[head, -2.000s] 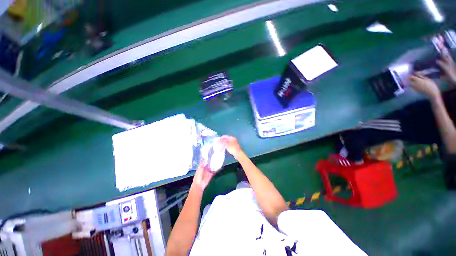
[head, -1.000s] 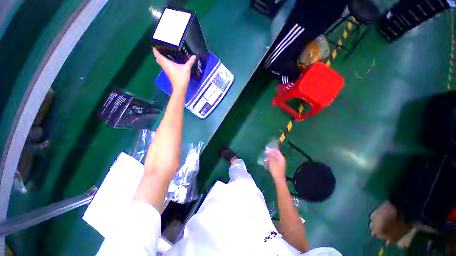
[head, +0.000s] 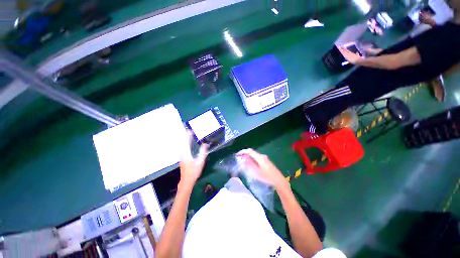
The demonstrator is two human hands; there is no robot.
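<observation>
A black product box (head: 208, 127) with a white end panel stands at the bench's front edge, on or beside some clear film. My left hand (head: 193, 158) is just in front of the box, fingers apart, blurred and holding nothing that I can see. My right hand (head: 256, 165) holds a clear film bag (head: 260, 190), which hangs down over the edge of the bench. The bag is crinkly and loose, and no box shows in it.
A white sheet stack (head: 141, 146) lies left of the box. A bench scale (head: 260, 83) and another dark box (head: 207, 70) are behind. A person (head: 383, 65) handles a box at the right. A red stool (head: 335, 150) and the machine's control box (head: 112, 216) stand near the bench.
The box has moved from the scale to the bench's front edge, and my left hand has let it go. My right hand has come in towards my body with the film. The view has turned.
</observation>
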